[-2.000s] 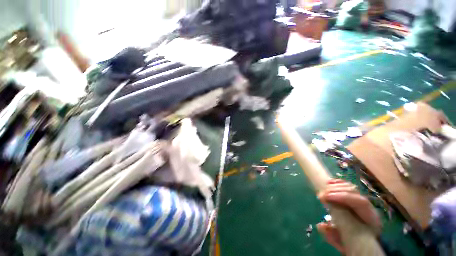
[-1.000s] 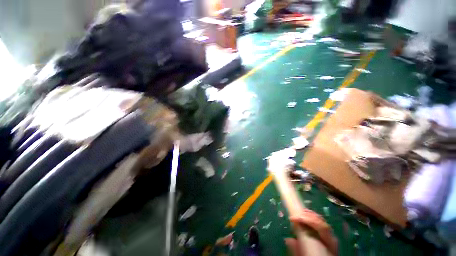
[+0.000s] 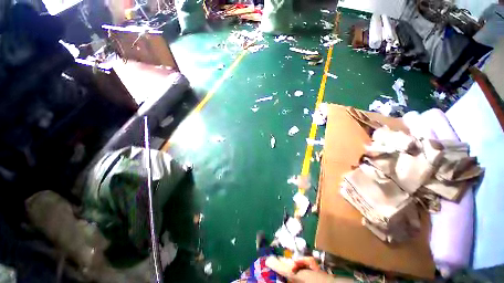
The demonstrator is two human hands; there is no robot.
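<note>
My right hand [image 3: 308, 267] shows at the bottom edge, blurred and partly cut off. A pale tan shape lies against its fingers; I cannot tell whether it is the end of the pole or part of the hand. My left hand is not in view. A long, thin, shiny metal bar [image 3: 149, 193] runs steeply down the left side and leaves the picture at the bottom; its lower end is hidden.
Tan fabric pieces [image 3: 406, 171] are heaped on brown cardboard [image 3: 345, 221] at right, beside a lilac roll [image 3: 453, 232] and a pale-blue table side [image 3: 489, 188]. A green sack [image 3: 130, 182] and dark piles stand left. White scraps litter the green floor [image 3: 243, 166].
The view has swung right, with the cardboard and heap now nearer. The tan pole, held in my right hand before, no longer shows clearly. The striped sack has left the view.
</note>
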